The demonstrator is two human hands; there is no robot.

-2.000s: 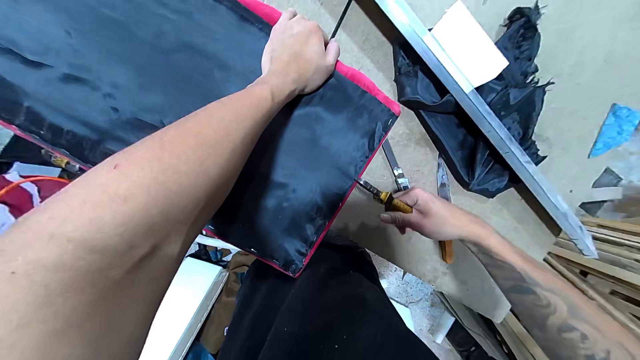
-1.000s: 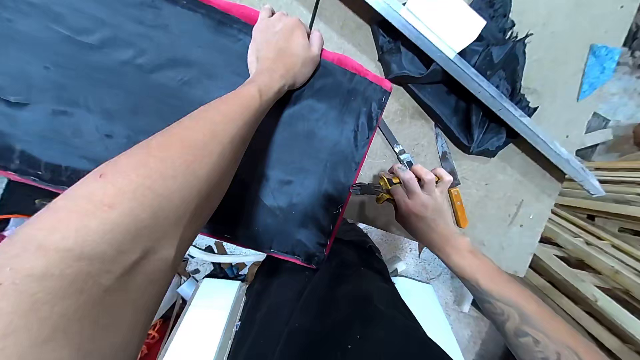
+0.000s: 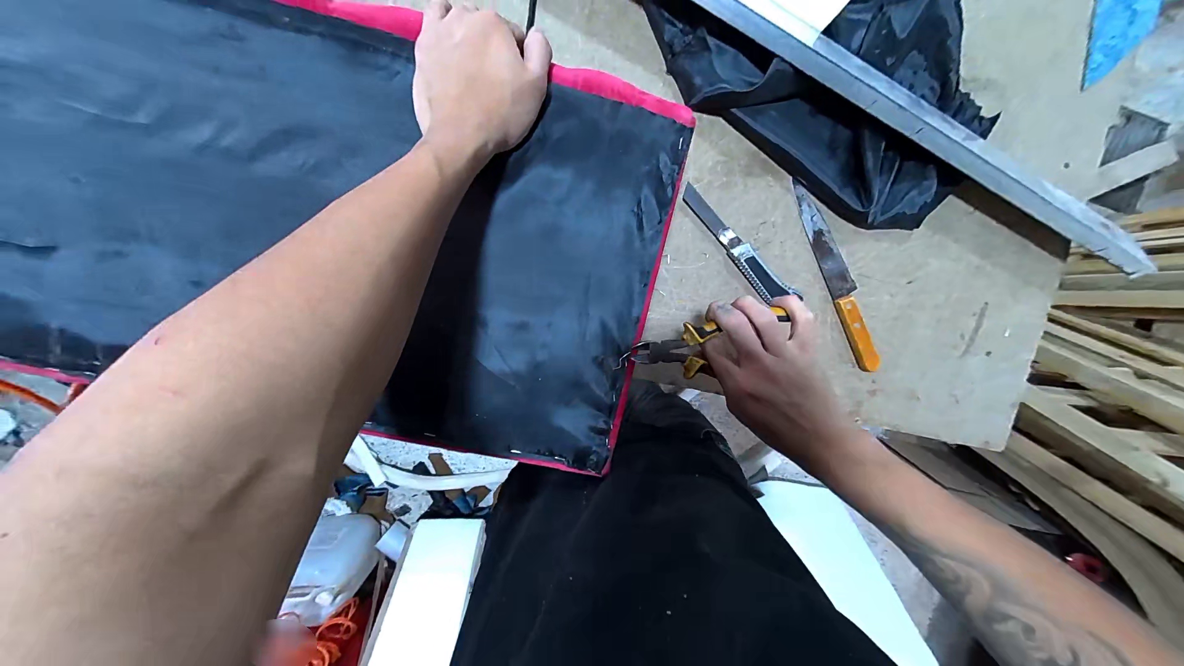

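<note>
A flat panel covered in black fabric, edged in pink cloth with staples along its border, lies across the left and middle. My left hand presses on its far edge, fingers curled over the pink trim; what the fingertips touch is hidden. In my right hand are pliers with yellow and black handles, their jaws at the panel's right edge near the lower corner. Just beyond that hand lies a snap-off utility knife. A knife with an orange handle rests to its right.
A metal bar crosses the board at upper right, over crumpled black fabric. Wooden slats are stacked at the right. A white plastic container and orange cord lie below at left.
My right hand has stayed at the panel's right edge with the pliers, its grip now with the knuckles upward. My left hand remains on the far edge.
</note>
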